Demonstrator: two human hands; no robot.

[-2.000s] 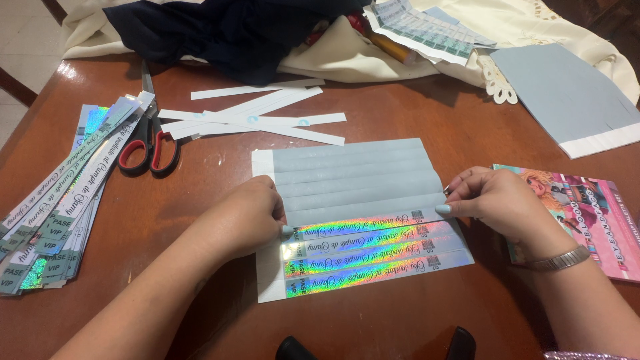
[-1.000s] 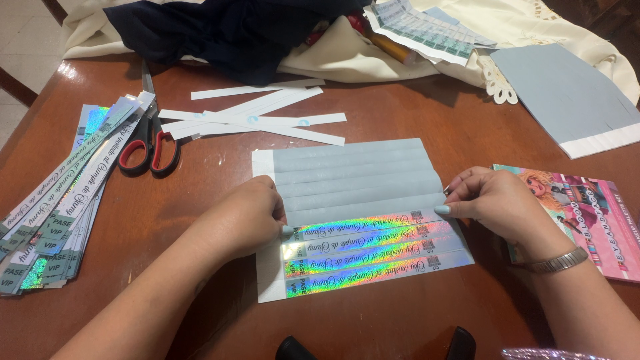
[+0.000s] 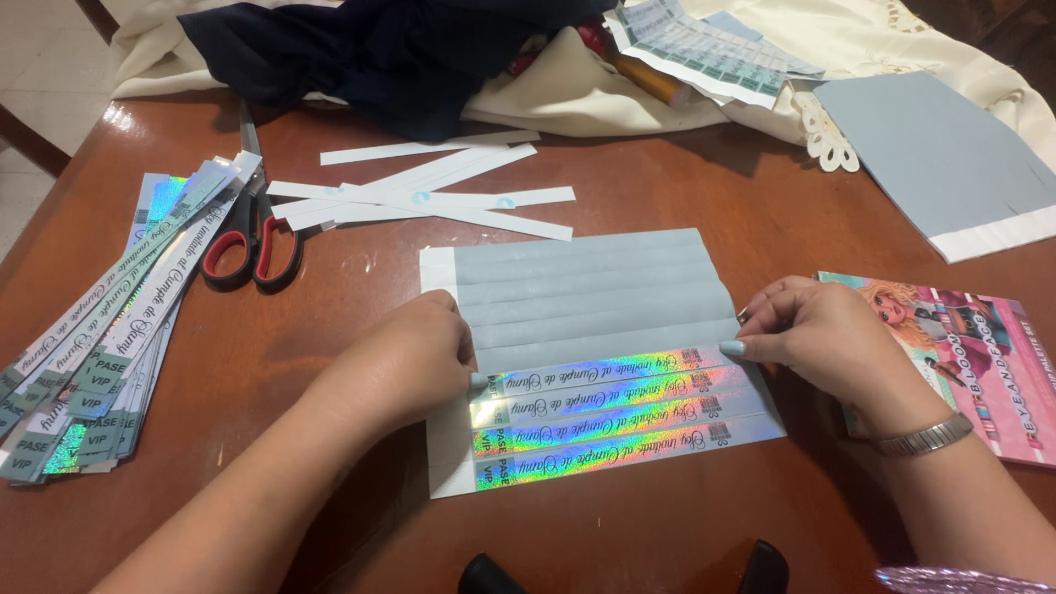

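A pleated sheet of grey-blue paper [image 3: 577,289] with a white margin lies on the table, its near half showing several holographic printed strips [image 3: 610,412]. My left hand [image 3: 396,355] is at the sheet's left edge, thumb on the end of the topmost holographic strip. At the right edge, my right hand [image 3: 800,338] pinches the sheet between thumb and fingers, level with the same strip. Cut printed wristband strips [image 3: 107,330] are piled at the left. Beside them lie scissors [image 3: 252,239] with black and red handles. Narrow white paper strips [image 3: 429,198] lie crossed beyond the sheet.
A pink makeup palette box or booklet [image 3: 982,363] lies under my right wrist. Another grey-blue sheet [image 3: 932,148] is at the back right. Dark cloth [image 3: 363,58] and a cream tablecloth [image 3: 561,91] are bunched at the back, with a printed sheet [image 3: 709,58] on top. Two black objects [image 3: 487,573] poke in at the near edge.
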